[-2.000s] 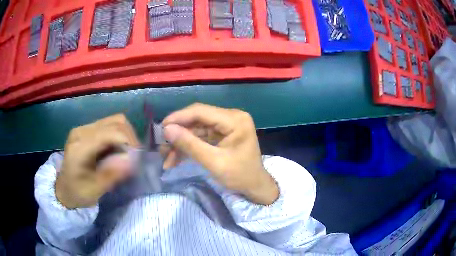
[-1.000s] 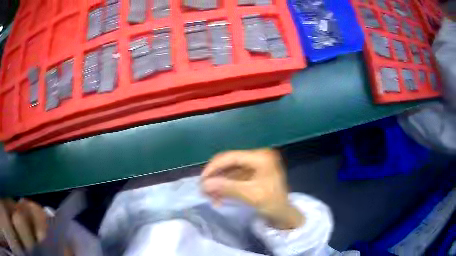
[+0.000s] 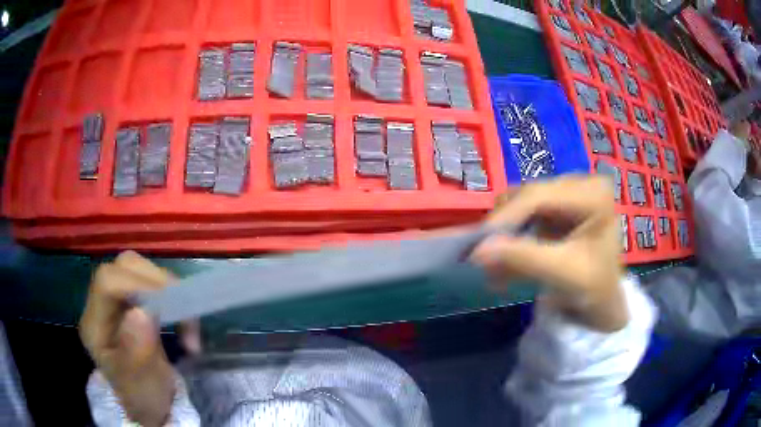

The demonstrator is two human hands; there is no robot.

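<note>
A flat grey metal link strip (image 3: 313,273) is stretched out between my hands, blurred, in front of the stacked red trays. My left hand (image 3: 133,321) grips its left end and my right hand (image 3: 555,246) pinches its right end, held a little higher. The near red compartment tray (image 3: 158,203) holds folded grey bands (image 3: 219,156), mostly in pairs, in its pockets. One pocket at the left holds a single narrow band (image 3: 91,147). Several pockets at the upper left are empty.
A blue bin (image 3: 561,104) with loose silvery pieces (image 3: 530,142) stands right of the stack. More red trays (image 3: 659,250) with bands lie beyond it. The dark green bench edge (image 3: 367,310) runs beneath the strip. Another person's white sleeve (image 3: 719,188) is at the right.
The strip is now pulled out long between both hands. My left hand came up from the lower left corner, and my right hand moved right and up. The view shows more trays at the right.
</note>
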